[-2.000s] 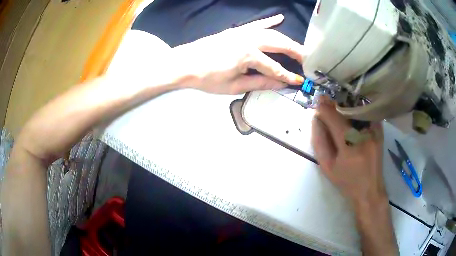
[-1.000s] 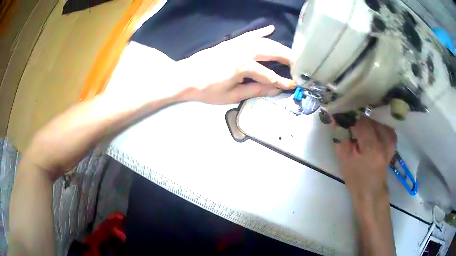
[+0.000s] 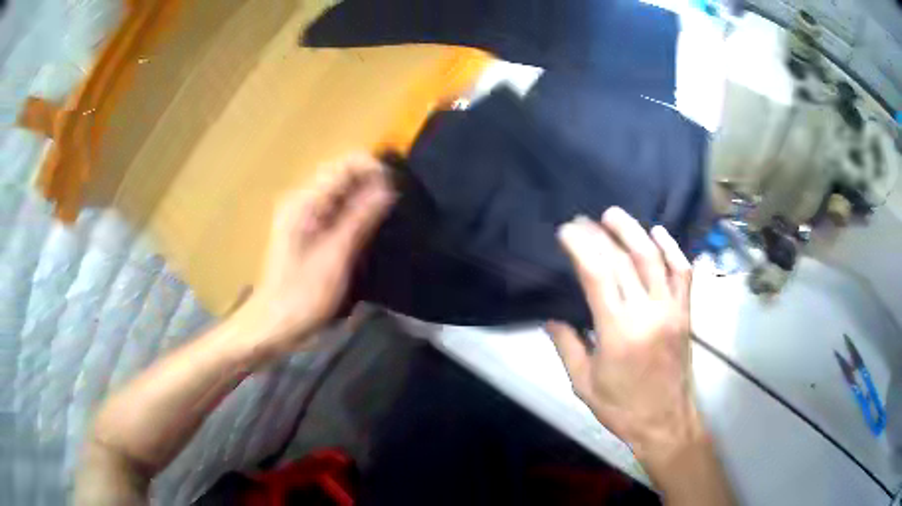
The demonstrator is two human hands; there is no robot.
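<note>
A dark navy fabric panel (image 3: 514, 198) lies bunched over the near part of the white table, left of the sewing machine head (image 3: 811, 148). My left hand (image 3: 331, 237) is at the panel's left edge with its fingers curled together on the dark cloth; the hand is blurred. My right hand (image 3: 633, 326) rests with spread fingers on the panel's right near part, its thumb at the near edge. The presser foot area with a bright blue part (image 3: 720, 243) shows just right of the cloth, blurred.
Blue-handled thread snips (image 3: 863, 390) lie on the machine bed at the right. A tan cardboard sheet (image 3: 237, 128) with orange tape is at the left. More dark cloth (image 3: 425, 22) lies at the far side. A red stool (image 3: 307, 476) is below the table edge.
The view has shifted left. Both hands have left the needle area and machine head. The dark fabric has come towards me and now covers the table where the bare white bed showed.
</note>
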